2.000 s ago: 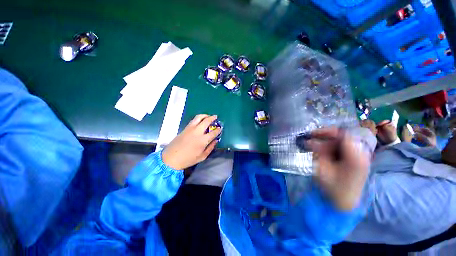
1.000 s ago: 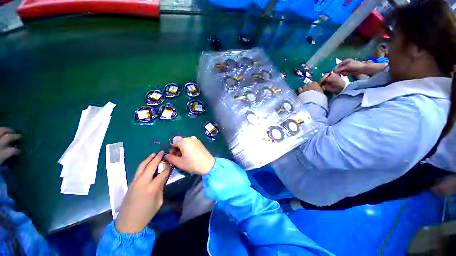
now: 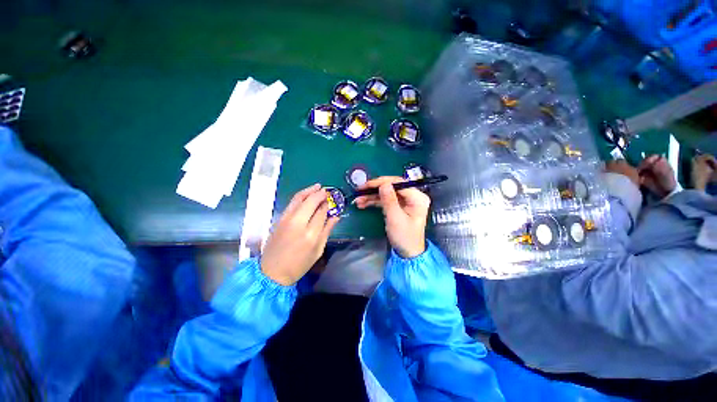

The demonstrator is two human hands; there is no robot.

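Observation:
My left hand (image 3: 299, 235) holds a round open housing (image 3: 336, 201) at the bench's near edge; a yellow part shows inside it. My right hand (image 3: 402, 213) holds thin black tweezers (image 3: 409, 184), their tip pointing left beside the housing. A small grey-pink disc (image 3: 358, 177) lies on the bench just beyond the two hands. One housing (image 3: 414, 172) lies partly hidden behind the tweezers. Several more open housings (image 3: 358, 125) with white and yellow inner parts lie in a loose cluster ahead of my hands.
A tall stack of clear blister trays (image 3: 487, 188) holding discs with orange tabs stands at right. White strips (image 3: 228, 145) and a separate strip (image 3: 262, 196) lie left on the green bench (image 3: 157, 102). A blue sleeve (image 3: 55, 212) is at left; a person in grey-blue (image 3: 566, 314) sits at right.
My right hand has come from the tray stack to beside the housing, and the tweezers now point at it. The small disc lies beyond the hands. The view has swung between frames.

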